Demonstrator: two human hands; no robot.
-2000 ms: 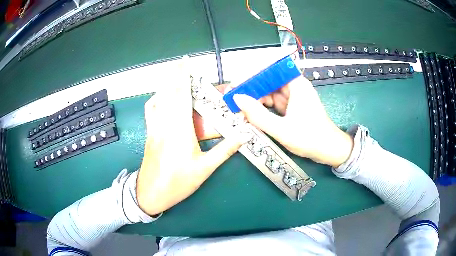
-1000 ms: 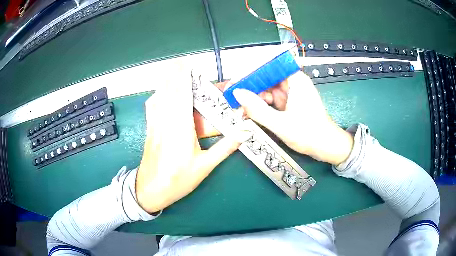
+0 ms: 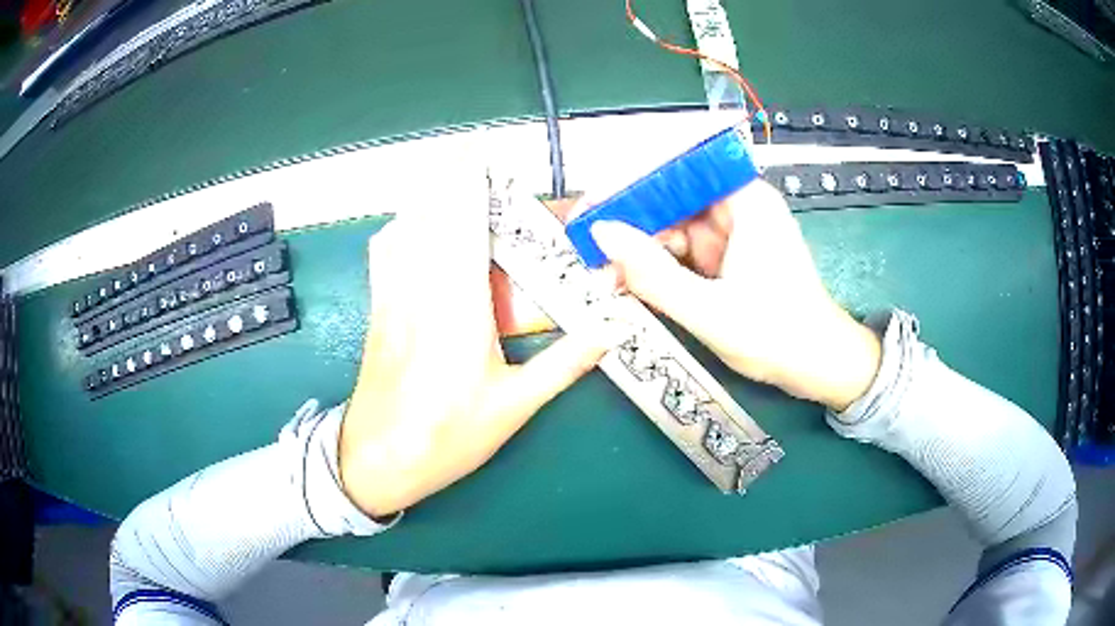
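A pale grey strip module (image 3: 679, 397) with a wavy metal pattern lies diagonally, its near end to the right. My left hand (image 3: 434, 367) holds it at its middle and along its far left part. A copper-coloured base plate (image 3: 526, 314) shows partly beneath the strip. My right hand (image 3: 764, 287) holds a bright blue test probe (image 3: 666, 196) between thumb and fingers. The probe's lower left end is at the strip's upper edge; whether it touches is hidden. A thin red-orange lead (image 3: 697, 53) reaches the probe's far end.
Black dotted strips lie at the left (image 3: 183, 294) and right (image 3: 905, 184). Packed strips (image 3: 1078, 294) stand at the far right. A black cable (image 3: 544, 98) runs back from the plate. A white band (image 3: 330, 184) crosses the green bench (image 3: 404, 73). Dark patterned bars (image 3: 159, 55) lie at the back left.
The whole view has shifted slightly, so the hands, strip and probe appear a little further right. Both hands keep their hold, with hardly any change against the strip.
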